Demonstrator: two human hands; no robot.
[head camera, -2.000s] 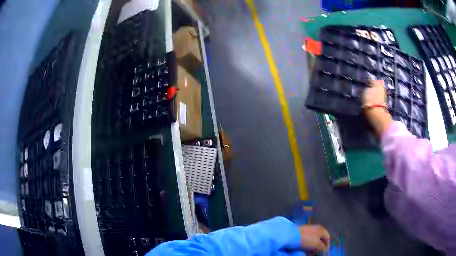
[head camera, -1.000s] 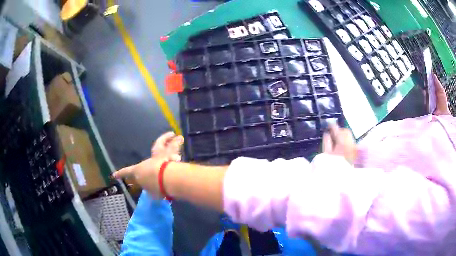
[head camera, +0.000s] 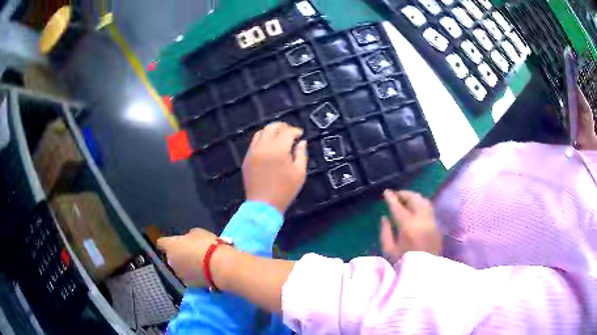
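Observation:
A black blister tray (head camera: 370, 134) lies tilted over the green table, with clear-edged square parts in several pockets and a red tape tag (head camera: 178, 145) at its left edge. My left hand (head camera: 275, 163), in a blue sleeve, is over the tray's middle-left pockets, fingers curled down and thumb to the right. A dark spot shows between thumb and fingers; whether it is a held thing or the tray's ridge I cannot tell. My right hand is not in view.
Another person's hands, one with a red wristband (head camera: 211, 262), the other (head camera: 412, 226) by the tray's near edge. A second tray (head camera: 262, 33) lies behind, another (head camera: 458, 46) at upper right beside white paper (head camera: 425, 98). A rack with cartons (head camera: 88, 235) stands left.
My left hand has moved from the tray's left edge up and right onto its pockets. The view has shifted, so the tray sits further left. The other person's right-side hand has come off the tray.

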